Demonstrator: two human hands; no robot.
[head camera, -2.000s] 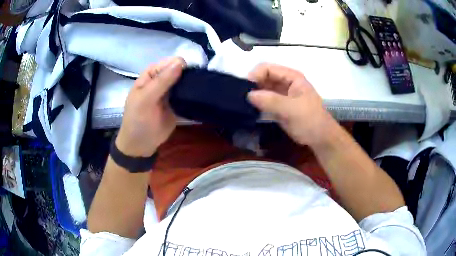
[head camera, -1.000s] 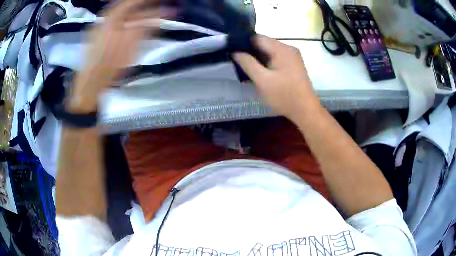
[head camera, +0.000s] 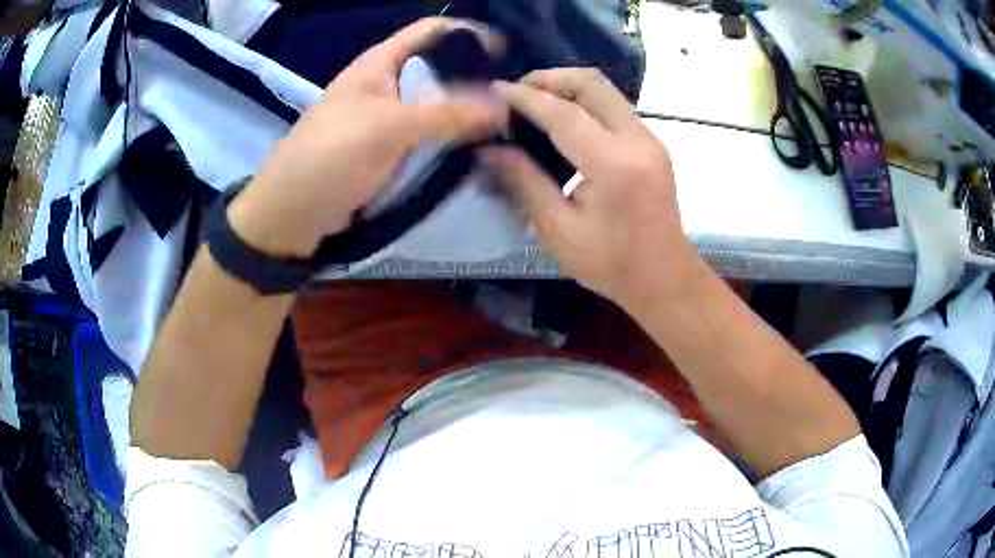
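My left hand (head camera: 360, 142), with a dark band on the wrist, is closed around a fold of the part-sewn garment (head camera: 409, 218), light cloth with dark strips. My right hand (head camera: 600, 174) meets it and pinches dark cloth of the same garment; its fingertips are slightly blurred. Both hands are above the table's front left part, nearly touching each other. The exact grip between the fingertips is partly hidden. More of the garment, light with dark bands, spreads to the left.
Black-handled shears (head camera: 802, 131) and a mobile phone (head camera: 862, 147) with a lit screen lie on the white table (head camera: 720, 196) at right. A measuring scale (head camera: 775, 262) runs along the front edge. Light and dark cloth (head camera: 938, 381) hangs at lower right. A blue crate (head camera: 93, 414) is at lower left.
The dark piece first held between both hands has moved to the garment. My left hand, blurred at far left a second ago, has come back beside my right hand and now holds garment cloth.
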